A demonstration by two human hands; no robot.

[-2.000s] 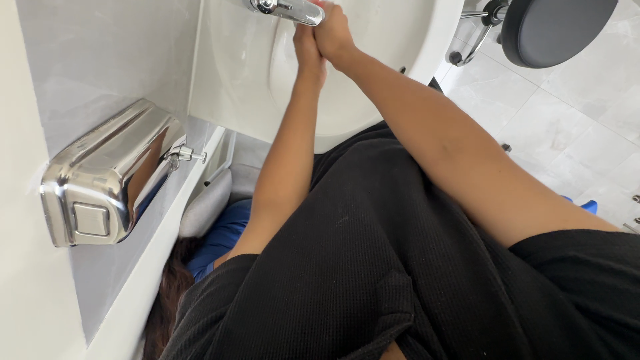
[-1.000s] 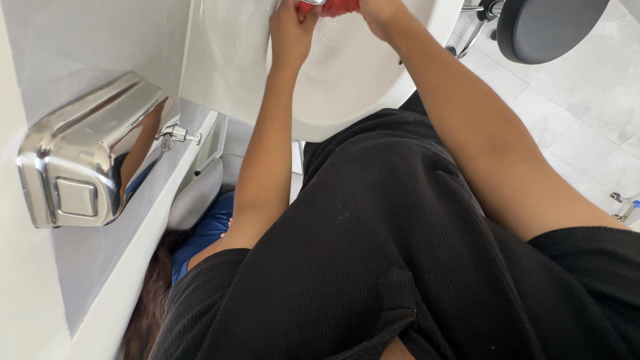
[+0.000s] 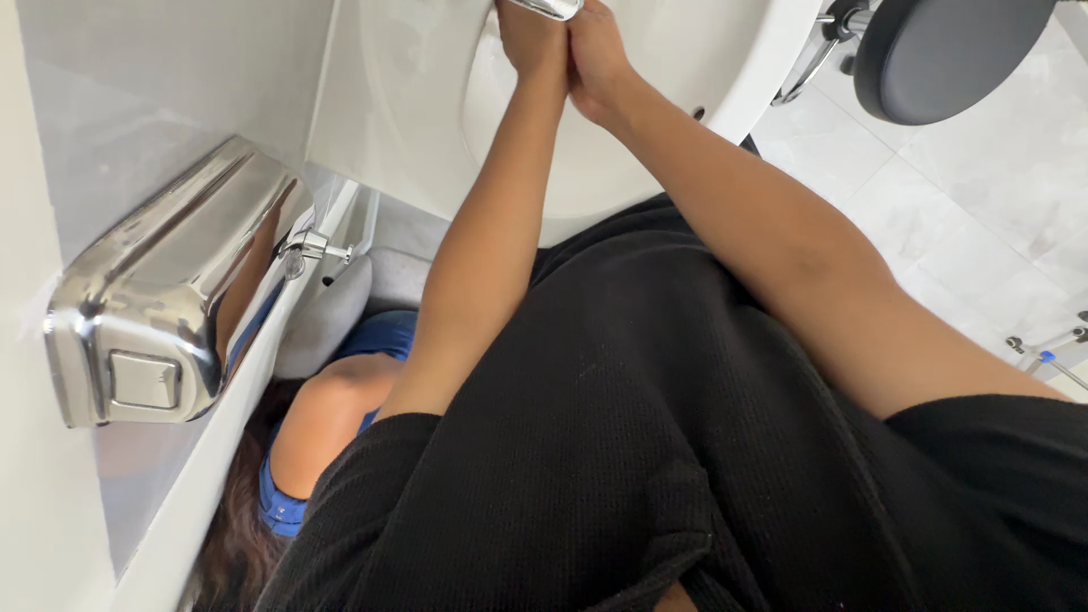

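Both of my hands are pressed together at the top edge of the view, over a white washbasin (image 3: 586,187). The spout of a chrome faucet (image 3: 552,7) covers part of them. My left hand (image 3: 534,38) is to the left, its fingers hidden behind the spout and the frame edge. Against it lies my right hand (image 3: 599,59), with its fingers partly out of sight. No red thing shows between them now, and whether they hold anything cannot be seen.
A chrome wall dispenser (image 3: 178,297) juts out at the left. Beside it, low down, is another person in blue (image 3: 382,336) with long hair. A round black stool seat (image 3: 952,59) stands on the tiled floor (image 3: 960,195) at the right, near a metal frame (image 3: 1045,357).
My hands were apart one second ago, with something red between them under the faucet. They have come together, and the red thing is out of sight.
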